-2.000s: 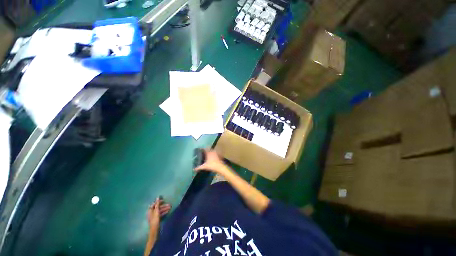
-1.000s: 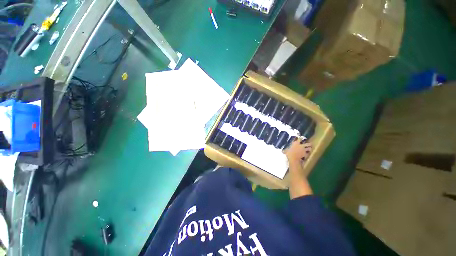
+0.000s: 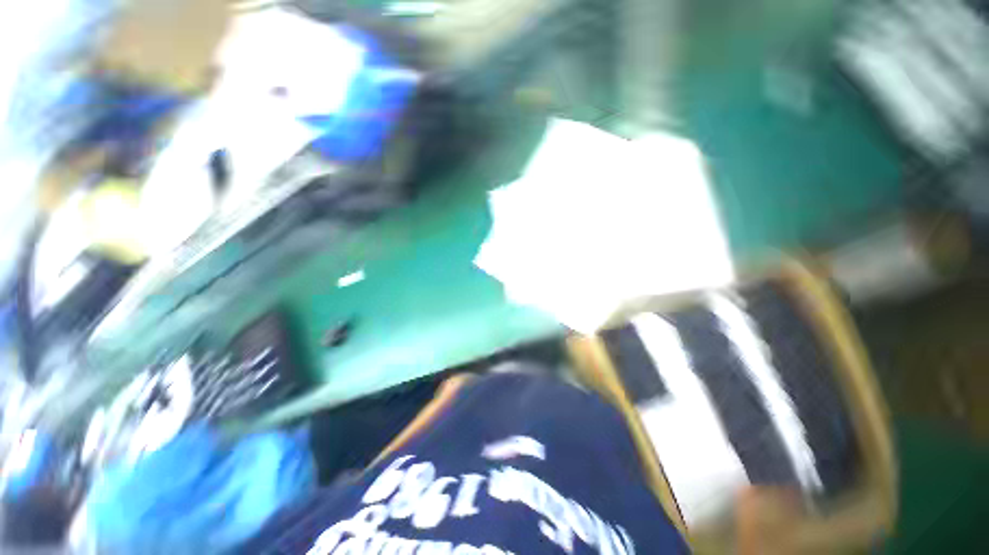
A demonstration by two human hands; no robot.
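The frame is heavily blurred. An open brown carton (image 3: 876, 396) stands at the lower right. It holds rows of black device units (image 3: 786, 374) with white bands between them, and a white layer pad (image 3: 694, 461) shows beside the rows. My right hand (image 3: 772, 523) is at the carton's near end, cut off by the bottom edge; its fingers and anything in them cannot be made out. Of my left arm only a strip of skin shows at the shirt's left side; the left hand is not seen. White sheets (image 3: 618, 228) lie overlapping on the bench beside the carton.
A small dark unit (image 3: 337, 333) lies on the green bench. A dark tray (image 3: 268, 363) with pieces is left of it, near a person in blue (image 3: 195, 488). A blue parts bin (image 3: 374, 114) is on the upper shelf. Pale units (image 3: 922, 81) are at the top right.
The view has swung left, so the sheets and carton appear further right, and the person in blue and dark tray have come in. My right hand is now at the carton's near end.
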